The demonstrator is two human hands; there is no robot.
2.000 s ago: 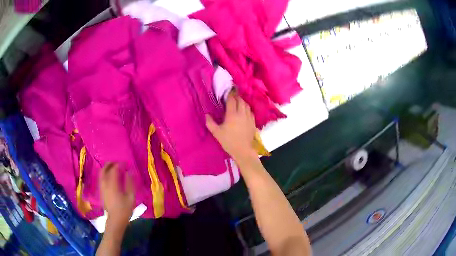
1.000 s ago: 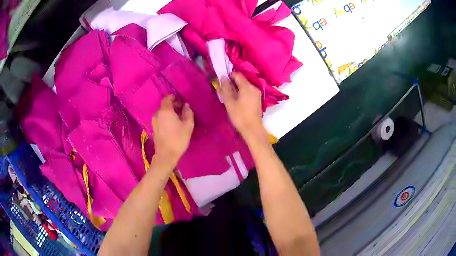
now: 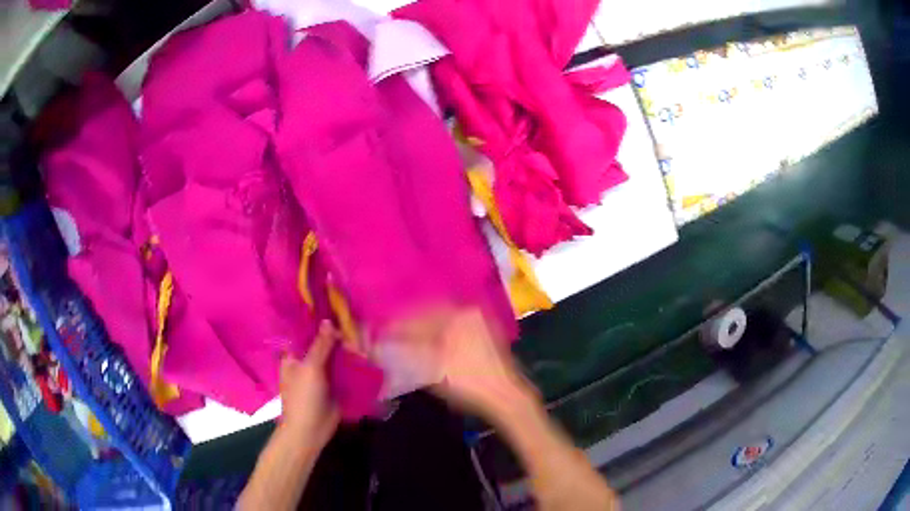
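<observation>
Overlapping magenta garment panels point(image 3: 379, 170) lie on a white-topped bench point(image 3: 639, 215). Yellow strips point(image 3: 514, 264) hang out between them, and pale fabric point(image 3: 404, 48) shows at the top. My left hand point(image 3: 307, 384) is at the near edge of the stack, its fingers closed on the edge of a magenta panel. My right hand point(image 3: 464, 359) is blurred and lies over the near end of the panels, beside a pale edge; its fingers are too blurred to tell whether they grip. A brighter pink crumpled cloth point(image 3: 544, 130) lies right of the stack.
A blue slatted crate point(image 3: 95, 384) with mixed scraps stands at the left. A white printed sheet or board point(image 3: 768, 115) lies at the upper right. A white roll point(image 3: 728, 326) sits in a dark frame at the right. Green floor shows below the bench.
Both hands have moved down from the middle of the stack to its near edge. The pale strip my right hand touched no longer shows there; a yellow strip now shows along the stack's right side.
</observation>
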